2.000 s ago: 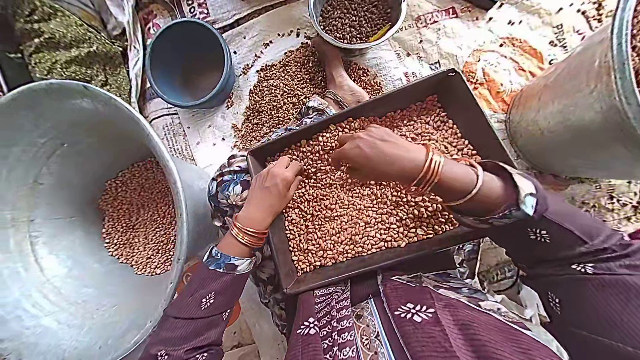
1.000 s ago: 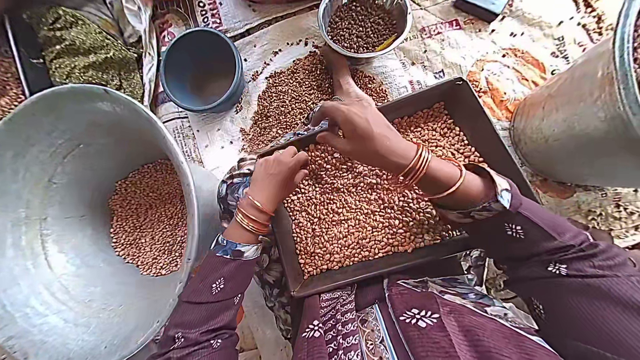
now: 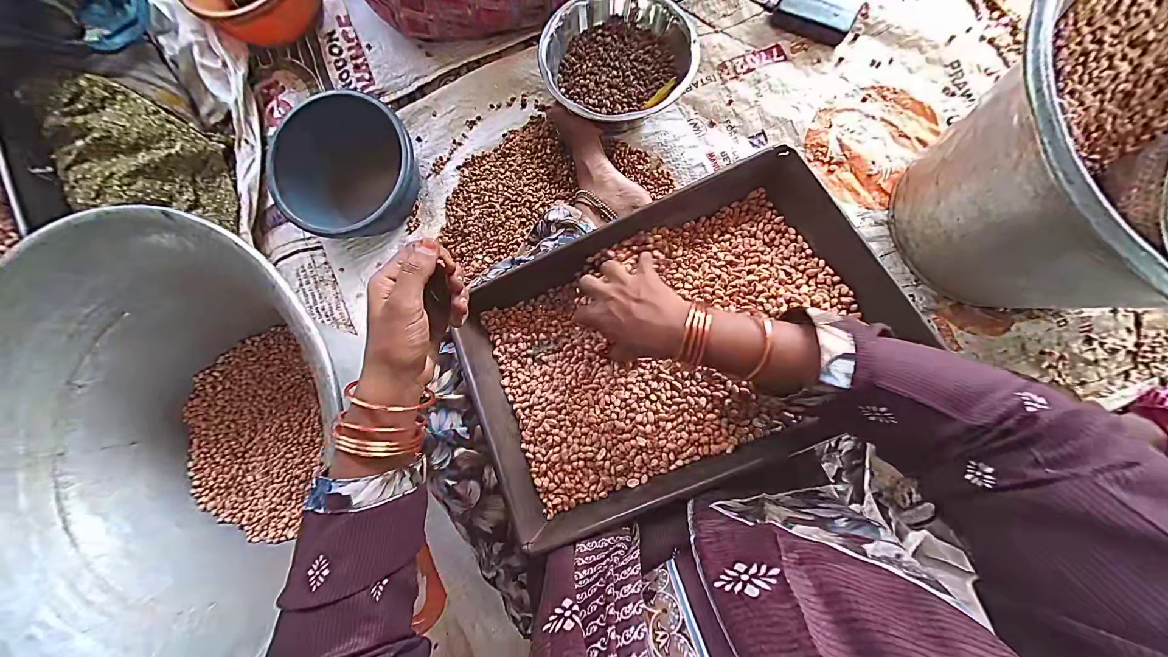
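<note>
A dark rectangular tray lies tilted across my lap, spread with reddish-brown beans or nuts. My right hand rests in them, fingers bent down onto the upper middle of the layer; whether it grips any is hidden. My left hand is raised just past the tray's left corner, fingers curled toward the palm, and whether something small is inside cannot be seen. Left of it stands a large metal basin holding a heap of similar beans or nuts.
A blue-grey plastic tub, a steel bowl of dark pieces and a loose pile around my foot lie beyond the tray. At right stands a filled metal bucket. An orange container is at top left. Printed sacks cover the ground.
My left hand has left the tray's upper left edge and moved left, now raised. My right hand, near that edge one second ago, is back down in the layer.
</note>
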